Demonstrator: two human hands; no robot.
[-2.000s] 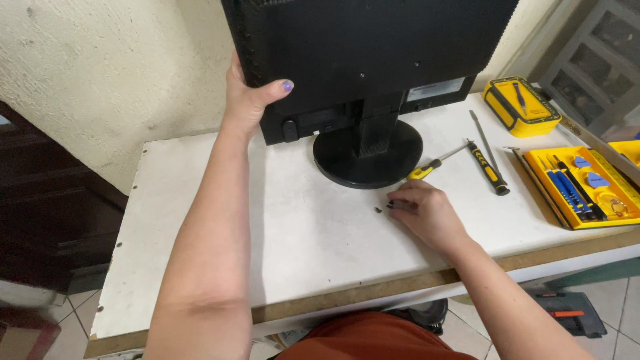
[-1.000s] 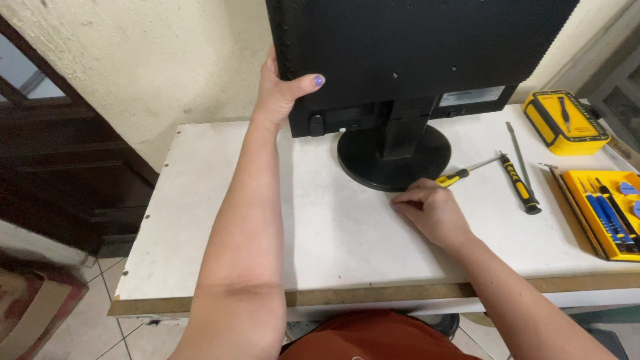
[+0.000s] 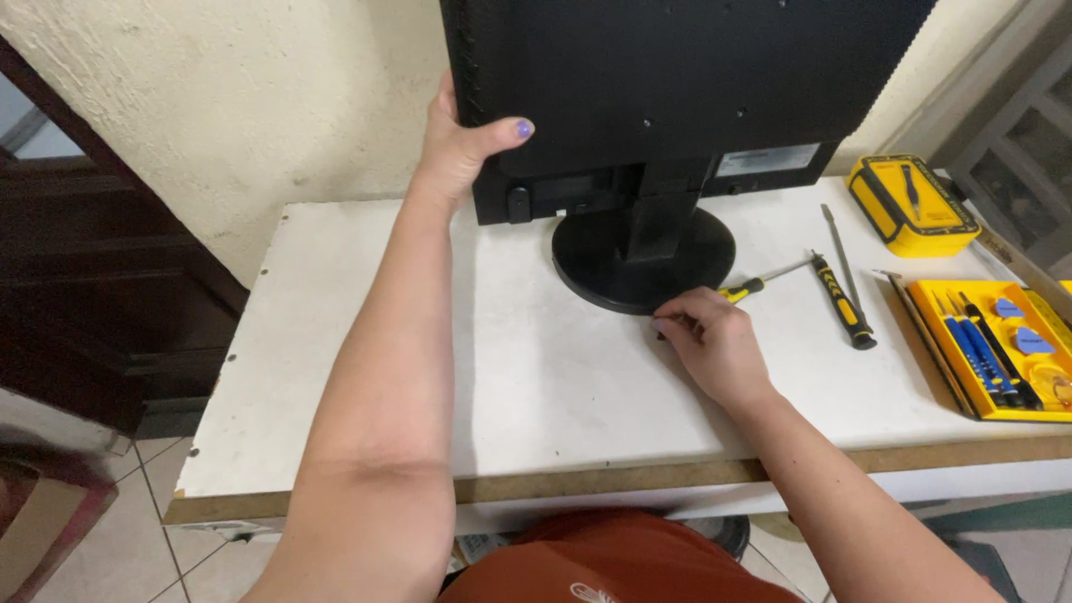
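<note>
A black monitor (image 3: 586, 100) stands with its back toward me on a round black stand base (image 3: 586, 260). My left hand (image 3: 461, 146) grips the monitor's lower left edge, thumb on the back panel. Beside the base's front rim, my right hand (image 3: 708, 343) has its thumb and fingers pinched around a tiny dark piece (image 3: 661, 337), perhaps a screw, at the white tabletop. Just beyond that hand lies a yellow-and-black screwdriver (image 3: 744, 290). Farther right are a black-and-yellow tool handle (image 3: 840, 301) and a thin metal pry bar (image 3: 842, 251).
At the right, an open yellow tool case (image 3: 930, 335) holds blue-handled tools and blue picks. Behind it sits a yellow-and-black box (image 3: 938, 239). A wall rises behind the white table (image 3: 352, 251), whose front edge is brown. A dark wooden door (image 3: 92, 276) is at the left.
Two seconds ago a small dark piece lay visible beside my right hand; now the fingers are around a dark piece near the base. My left hand has stayed on the monitor. The view has shifted left.
</note>
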